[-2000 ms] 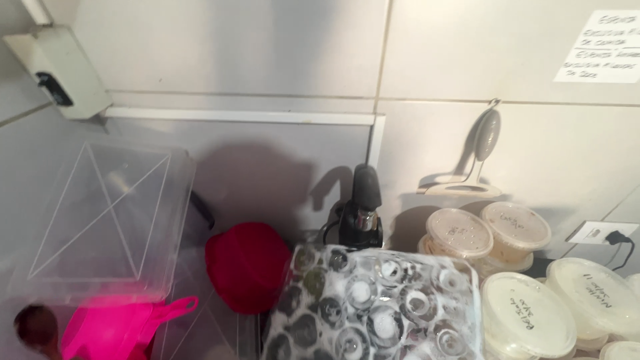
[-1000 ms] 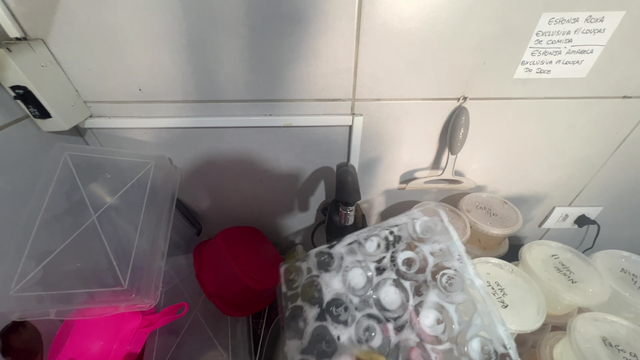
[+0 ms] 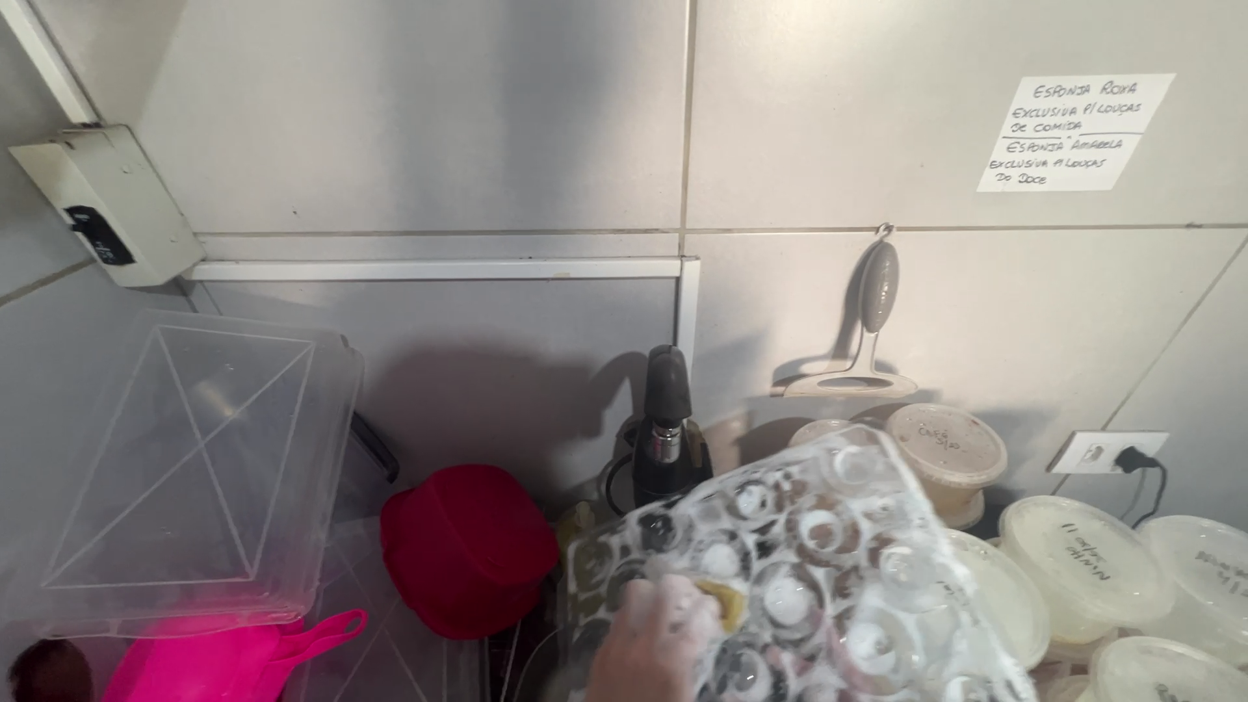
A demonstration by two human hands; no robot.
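A clear plastic tray with rows of round hollows, coated in white suds, is tilted at the lower middle. My left hand lies over its left part, foamy at the fingers, and holds a yellow sponge against the tray. The sponge is mostly covered by the fingers. My right hand cannot be made out; pinkish patches show through the tray, too blurred to identify. The tray's lower edge runs out of the frame.
Left stand a clear plastic bin, a bright pink plastic utensil and a red bowl. A black-handled device is behind the tray. Lidded tubs crowd the right, below a hanging grey-handled scraper and a wall socket.
My left hand with the yellow sponge has come into view over the tray. Since two seconds ago the tray has tilted, its right side rising.
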